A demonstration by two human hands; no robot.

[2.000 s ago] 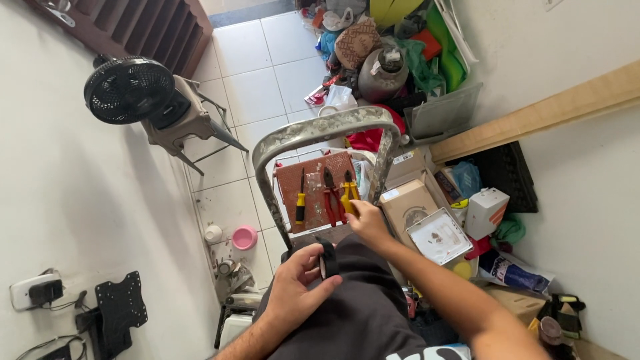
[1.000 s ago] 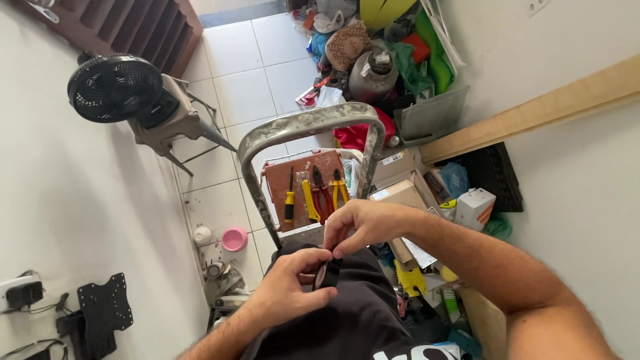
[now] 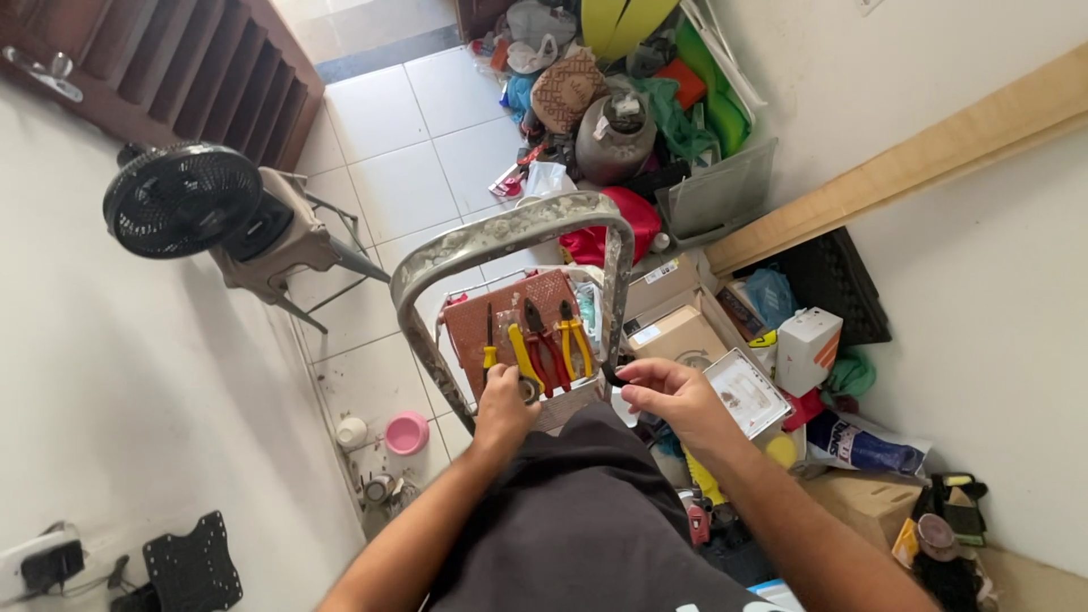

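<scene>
My left hand [image 3: 507, 410] is at the near edge of the ladder's red-brown top tray [image 3: 463, 319], its fingers on a small roll of black tape [image 3: 529, 390]. Across from it, my right hand [image 3: 676, 398] pinches a short curled black strip [image 3: 613, 375], apparently tape, beside the ladder's metal rail [image 3: 620, 280]. On the tray, side by side, lie a yellow-handled screwdriver [image 3: 490, 350], a yellow utility knife [image 3: 524, 355], red-handled pliers [image 3: 544, 347] and yellow-handled cutting pliers [image 3: 575, 340]. My left fingers are close to the screwdriver's handle and partly hide it.
A black fan [image 3: 187, 200] sits on a folding stool [image 3: 272, 246] at the left. Cardboard boxes [image 3: 680, 336] and a wooden board [image 3: 901, 153] are at the right. A gas cylinder [image 3: 616, 140] stands among bags beyond the ladder. A pink bowl [image 3: 406, 433] is on the tiled floor.
My hands, together over my lap one second ago, are now apart; the left has moved forward to the tray. Two seconds ago the utility knife was not lying between the screwdriver and the red pliers.
</scene>
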